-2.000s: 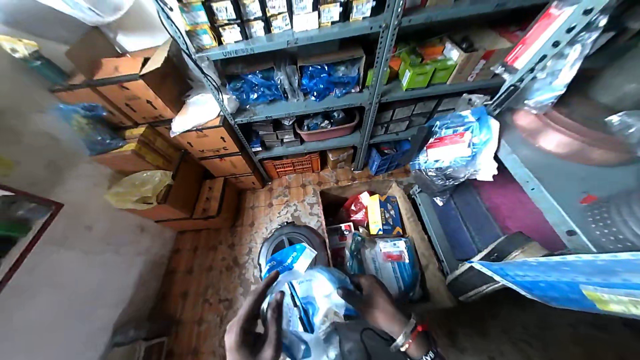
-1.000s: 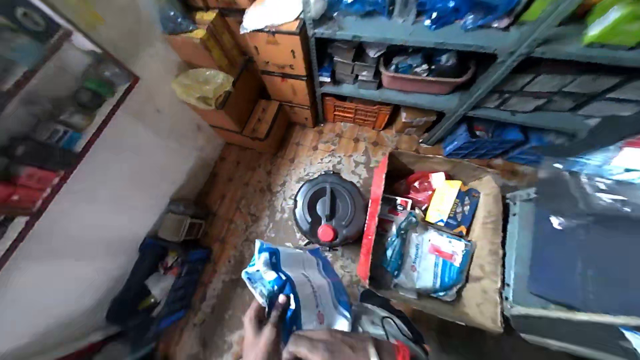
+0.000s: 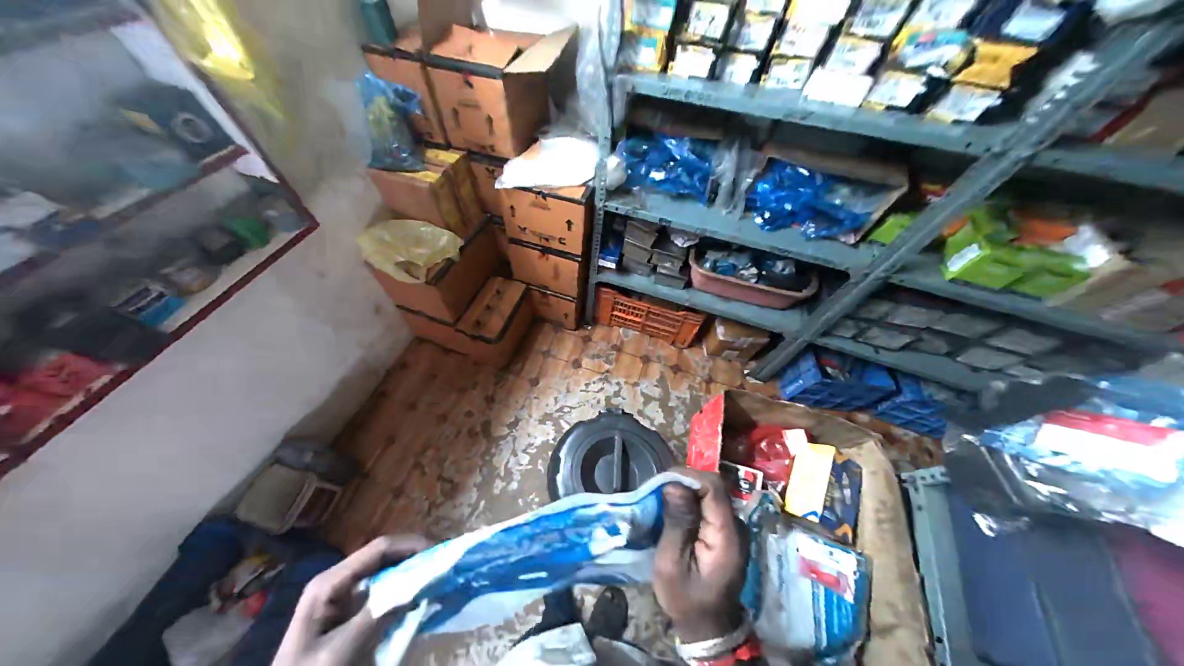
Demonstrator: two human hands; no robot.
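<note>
A blue and white plastic packet [image 3: 555, 546] is stretched between my two hands at the lower middle. The fingers of my left hand [image 3: 347, 601] pinch its left end. My right hand [image 3: 703, 555], with bands at the wrist, grips its upper right edge. Behind the packet a round black lid with a raised bar [image 3: 615, 458] sits on the floor, partly covered. To the right of my right hand, an open cardboard box [image 3: 883, 518] holds a blue and white package [image 3: 814, 592], a yellow and dark blue box [image 3: 814, 481] and a red plastic bag. Whether the packet has contents is hidden.
Metal shelving [image 3: 694, 217] with packaged goods lines the back. Stacked cardboard cartons [image 3: 546, 222] stand at the back left, with an orange crate [image 3: 647, 314] under the shelf. A glass-fronted case [image 3: 157, 342] is at left. Plastic-wrapped packets [image 3: 1091, 453] lie at right.
One second ago the packet hung broad-faced near the bottom; now it is held sideways, stretched between both raised hands. The view has shifted.
</note>
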